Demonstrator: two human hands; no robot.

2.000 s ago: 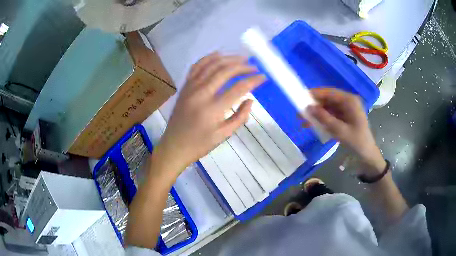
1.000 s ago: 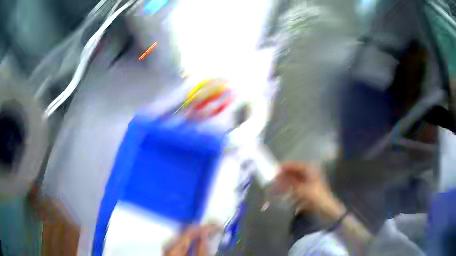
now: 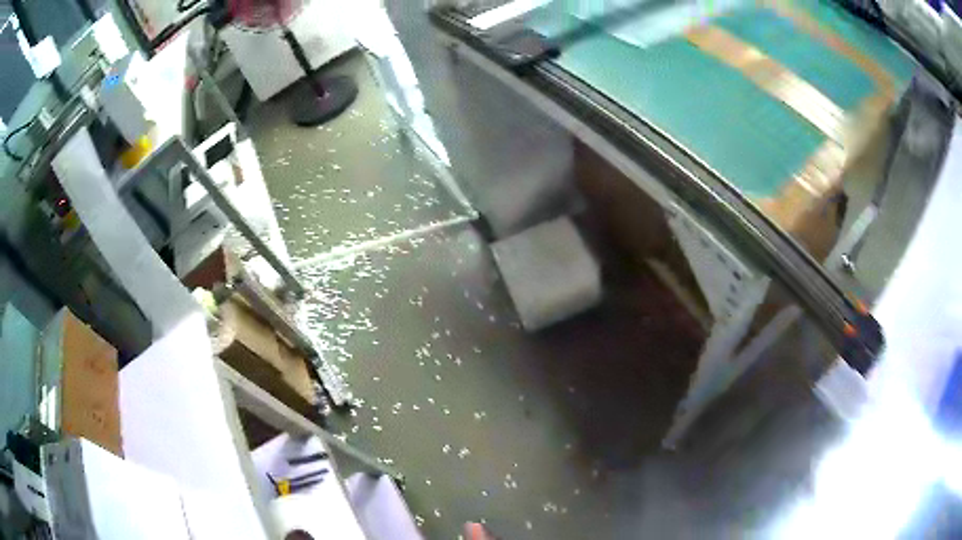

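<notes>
Only a fingertip shows at the bottom edge, cut off by the frame; I cannot tell which hand it belongs to or whether it holds anything. Nearest in front of me is the grey floor (image 3: 475, 401), scattered with tiny white waste chips (image 3: 348, 306). A green flatbed machine (image 3: 654, 95) stands at the upper right, with brown tape bands and a dark rail along its near side. A white-topped bench (image 3: 185, 390) runs along the left. No white strip or blue tray can be made out near the fingertip.
A pale box (image 3: 549, 272) stands on the floor by the flatbed's pale leg (image 3: 717, 306). Cartons (image 3: 264, 348) lie below a roller frame at left. A brown carton (image 3: 90, 385) is at far left. A stand with a round dark base (image 3: 323, 100) is at the back. Glare covers the lower right.
The view has swung from the bench to the floor and flatbed. The blue trays, the scissors and the hand holding the white strip have left the picture; only a fingertip shows.
</notes>
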